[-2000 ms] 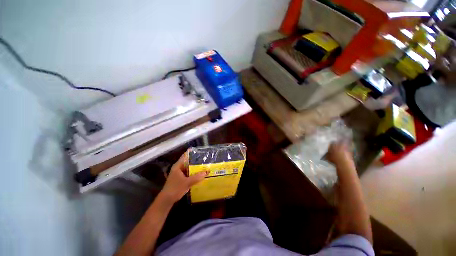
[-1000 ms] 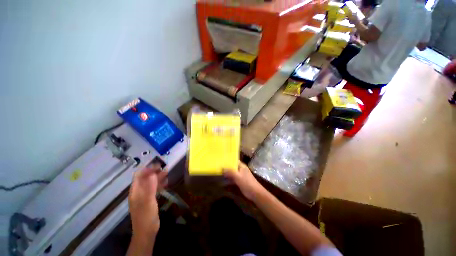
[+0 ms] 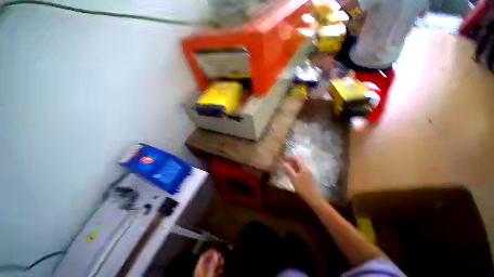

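Observation:
A yellow retail box with a black end (image 3: pixel 221 97) lies on the infeed of the orange shrink tunnel (image 3: pixel 271 46). My right hand (image 3: pixel 298 172) is empty, held over the near left edge of the offcut carton, which is filled with clear film offcuts (image 3: pixel 319 149). Its fingers look slightly spread, though blurred. My left hand (image 3: pixel 210 263) is at the bottom edge, small, blurred and partly cut off. Its fingers look curled, and I cannot tell if it holds anything. The bar sealer (image 3: pixel 103 232) with its blue control box (image 3: pixel 158 169) stands at the lower left.
A deep brown carton (image 3: pixel 428 216) stands at the lower right, with a bit of yellow inside its left side. Bagged yellow boxes (image 3: pixel 349 94) are stacked beyond the offcuts. A person (image 3: pixel 382 32) sits on a red stool (image 3: pixel 385 92). A red stool-like object (image 3: pixel 235 184) is under the wooden surface.
The yellow box has left my right hand and now lies on the tunnel infeed. My right hand has moved right towards the offcuts. My left hand has dropped to the bottom edge. The view has shifted.

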